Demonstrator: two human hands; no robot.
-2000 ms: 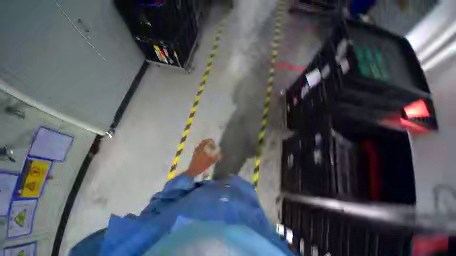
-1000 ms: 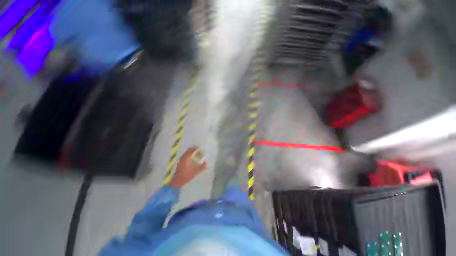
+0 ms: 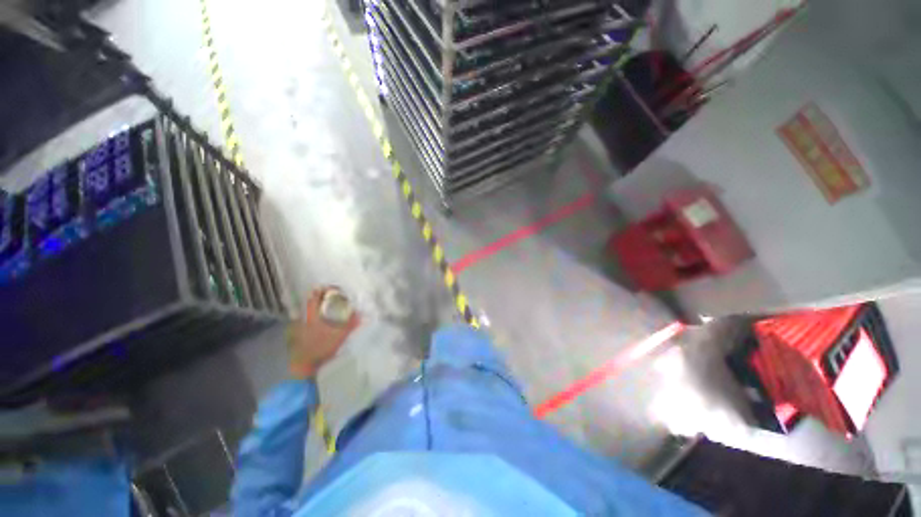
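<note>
My left hand (image 3: 318, 338) is bare and reaches forward from a light blue sleeve, left of the middle of the picture. It is closed around a small cream-white cup (image 3: 335, 305) with a round open mouth facing up. What is inside the cup cannot be told. My right hand is not in view.
A metal magazine rack (image 3: 495, 101) stands ahead, right of the aisle. A board rack (image 3: 217, 227) with violet-lit boards is close on the left. Yellow-black tape (image 3: 414, 207) and red tape (image 3: 606, 369) mark the floor. A red box (image 3: 682, 237) and red bins (image 3: 808, 353) are right.
The black totes at the right have passed mostly out of view. The metal rack, board rack and red box are now nearer. My left hand still holds the cup.
</note>
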